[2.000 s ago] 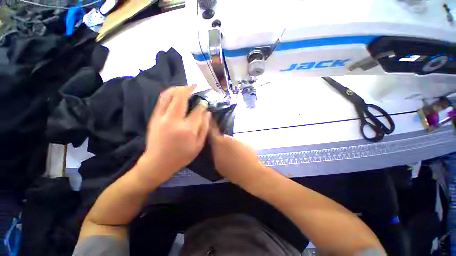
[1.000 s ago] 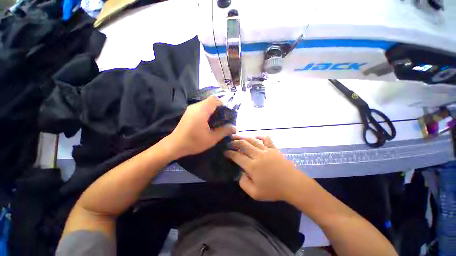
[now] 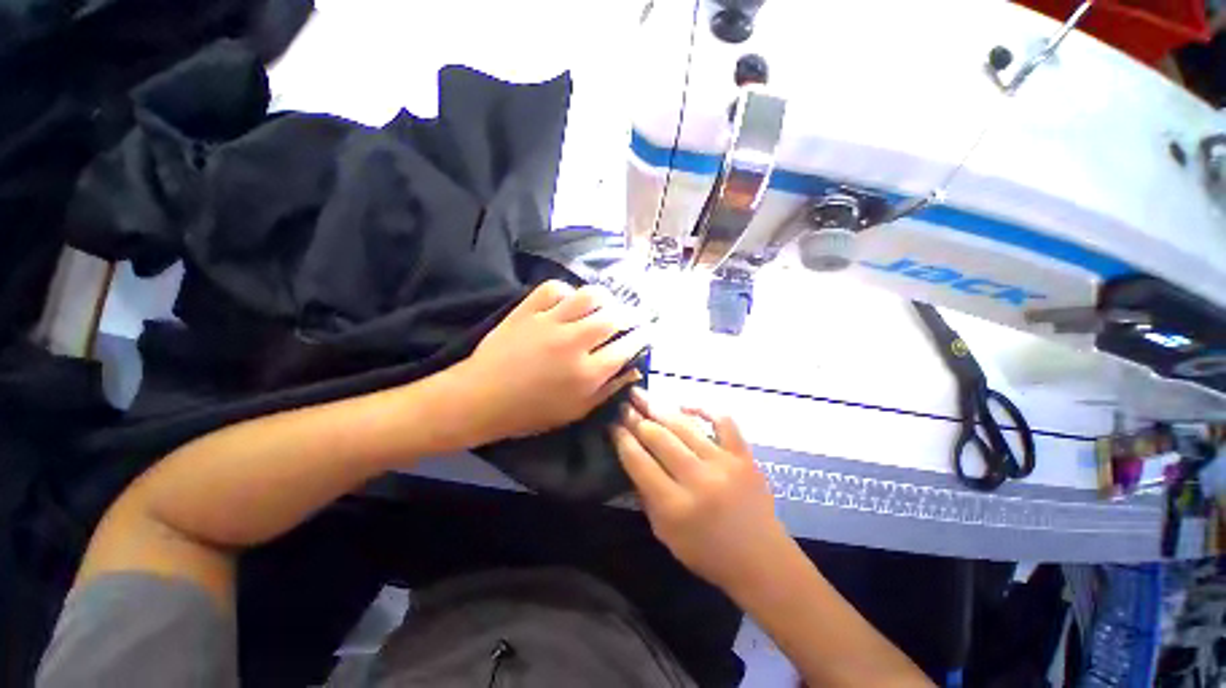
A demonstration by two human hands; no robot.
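The black garment piece (image 3: 363,202) lies bunched left of the needle and runs down over the table's front edge. My left hand (image 3: 562,360) lies on the cloth just below the needle area, fingers toward the presser foot, pressing it. My right hand (image 3: 699,484) is just below and to the right, its fingertips on the cloth near my left fingers. The cloth edge between them is partly hidden. The white sewing machine (image 3: 887,148) stands above, with its take-up lever cover (image 3: 744,175) and tension dial (image 3: 828,239). The presser foot is blurred by glare.
Black shears (image 3: 988,417) lie right of the needle. The table-edge ruler (image 3: 887,495) runs along the front. Small coloured items (image 3: 1136,460) lie at the table's right end. A garment heap (image 3: 54,148) is at far left. A blue crate (image 3: 1127,625) is at lower right.
The view has shifted and tilted, so the machine sits further right. My left hand has gone from a raised, curled grasp to lying flatter on the cloth. My right fingertips stay on the cloth.
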